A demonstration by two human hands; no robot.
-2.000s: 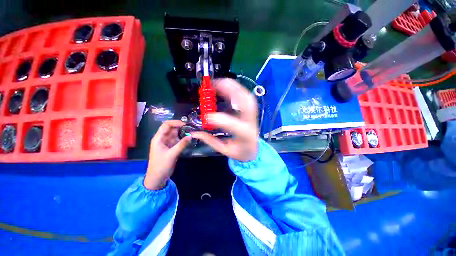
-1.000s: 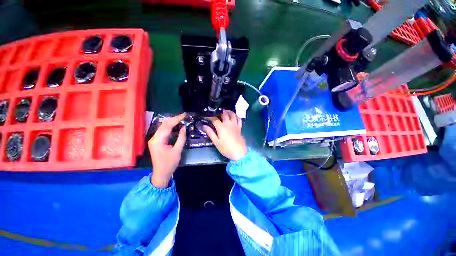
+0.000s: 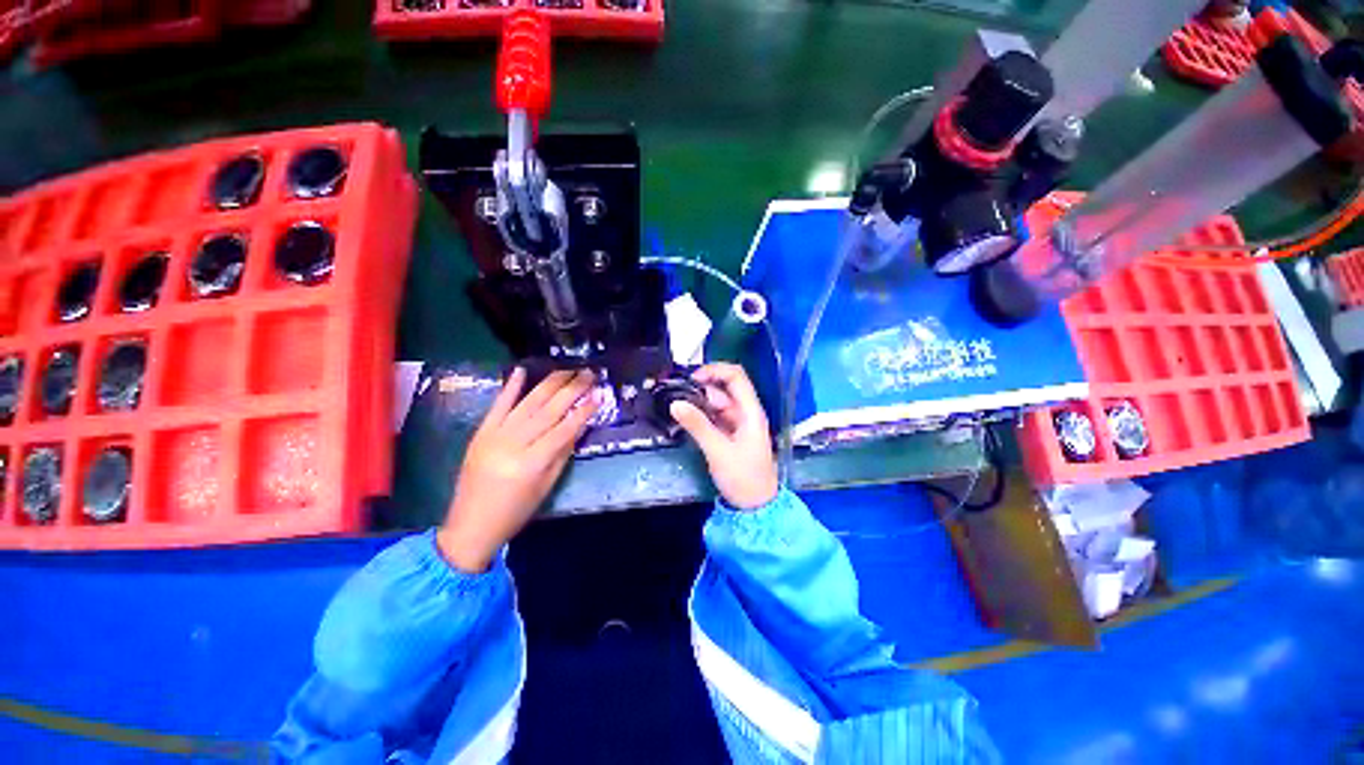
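The black toggle clamp press stands in front of me, its red handle upright. My right hand holds a small black round watch unit between thumb and fingers, just right of the fixture base. My left hand lies over the left front of the fixture base, fingers together at the fixture nest. The fingers cover the nest, and I cannot tell whether they hold anything.
A red parts tray with black discs is at left, another at right. Between are a blue box, air regulator and white scrap. A waste carton sits below the bench edge.
The red handle has gone from lowered to upright. Since the last earlier frame my right hand has moved right with the round unit, away from my left hand. The view has shifted a little.
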